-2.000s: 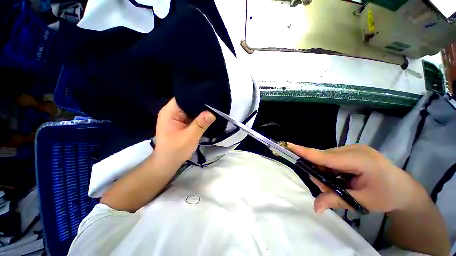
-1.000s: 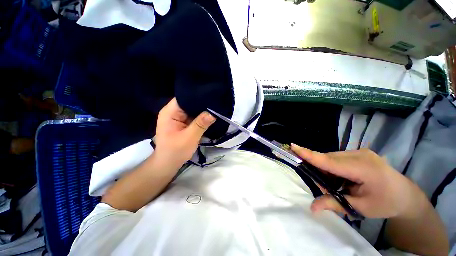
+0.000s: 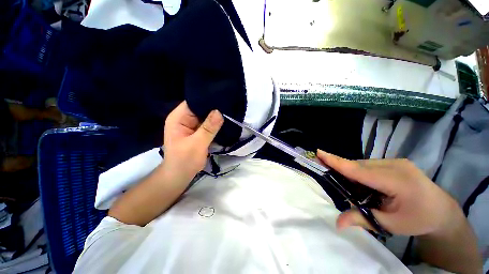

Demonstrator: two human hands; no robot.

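A large navy garment (image 3: 145,69) with a light-grey panel (image 3: 260,88) along its right edge hangs over the table edge and my lap. My left hand (image 3: 187,139) pinches the navy cloth near its lower edge, between thumb and fingers. My right hand (image 3: 397,195) holds long shears (image 3: 279,144) by the black handles. The silver blades point up and left, and their tip is at the cloth close to my left thumb. Whether the tip touches the cloth I cannot tell.
The white table with a green, marked edge (image 3: 364,101) runs across the upper right, with the sewing machine (image 3: 439,29) on it. Grey cloth pieces with dark stripes (image 3: 461,144) hang at the right. A blue plastic basket (image 3: 75,187) stands at the left. Part of another person's arm (image 3: 32,112) shows far left.
My left hand has shifted slightly left and up with the cloth. The shears remain at nearly the same place, with the black handles a little lower than at first.
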